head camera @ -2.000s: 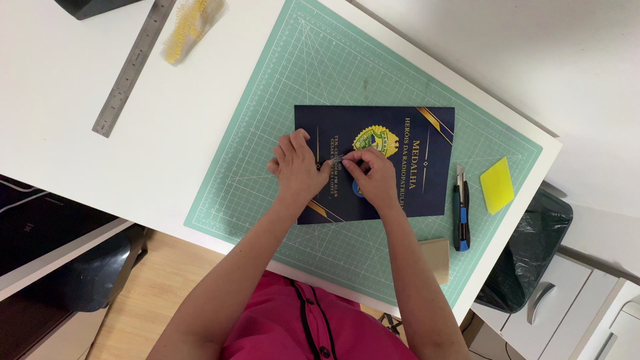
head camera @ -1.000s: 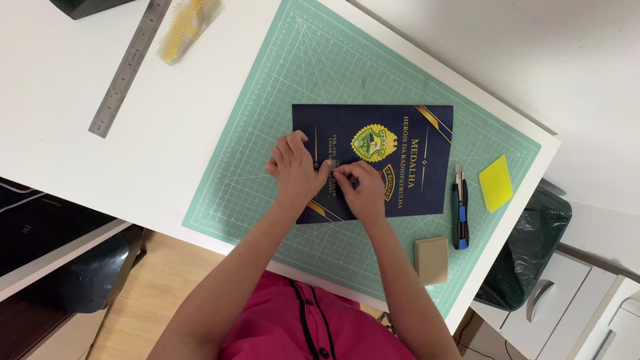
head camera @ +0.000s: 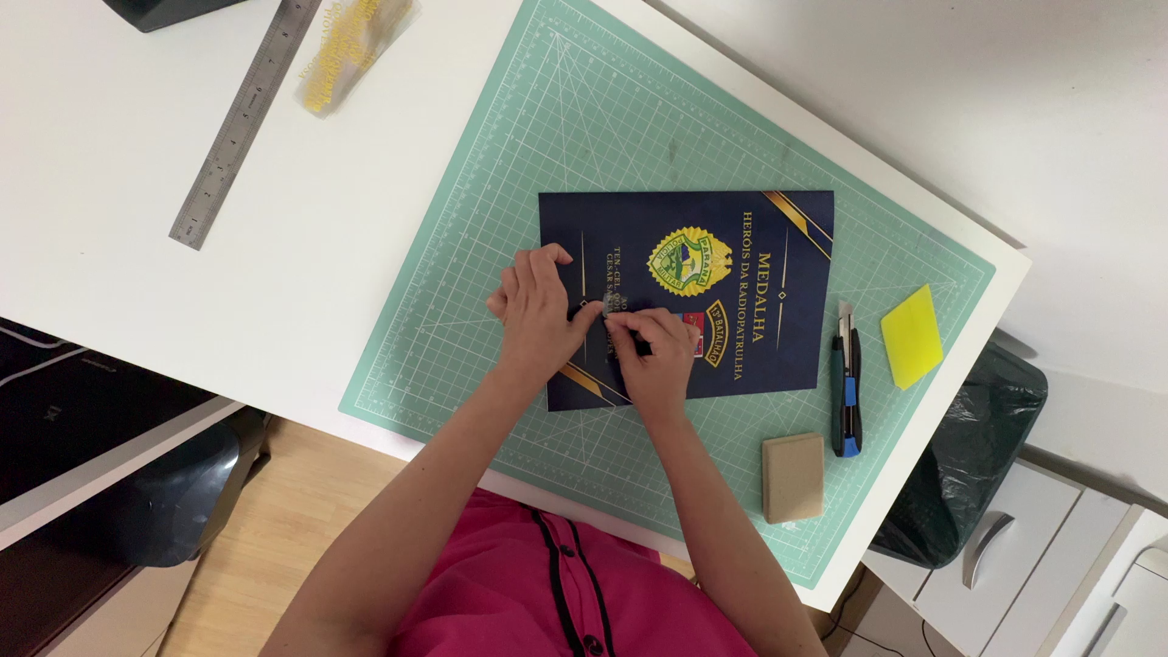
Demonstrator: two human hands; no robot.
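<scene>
A dark blue printed folder (head camera: 794,301) with gold lettering and crests lies on a green cutting mat (head camera: 693,137). My left hand (head camera: 538,319) rests on its left part, fingers spread, thumb beside the smaller lettering. Close against that thumb, my right hand (head camera: 655,351) pinches a small, clear piece of film (head camera: 613,308) over the lettering; its exact edges are hard to see. Right of the folder lie a utility knife (head camera: 847,383) with its blade out and a yellow plastic scraper (head camera: 912,338). A beige block (head camera: 793,478) sits below the knife.
A steel ruler (head camera: 239,128) and a clear strip with yellow lettering (head camera: 351,55) lie on the white table (head camera: 301,274) at upper left. Beyond the table's right edge stand a bin with a black bag (head camera: 967,447) and white drawers (head camera: 1013,547).
My right hand first shifted slightly down and left, uncovering more of the crests and the beige block. My left hand has stayed on the folder's left part.
</scene>
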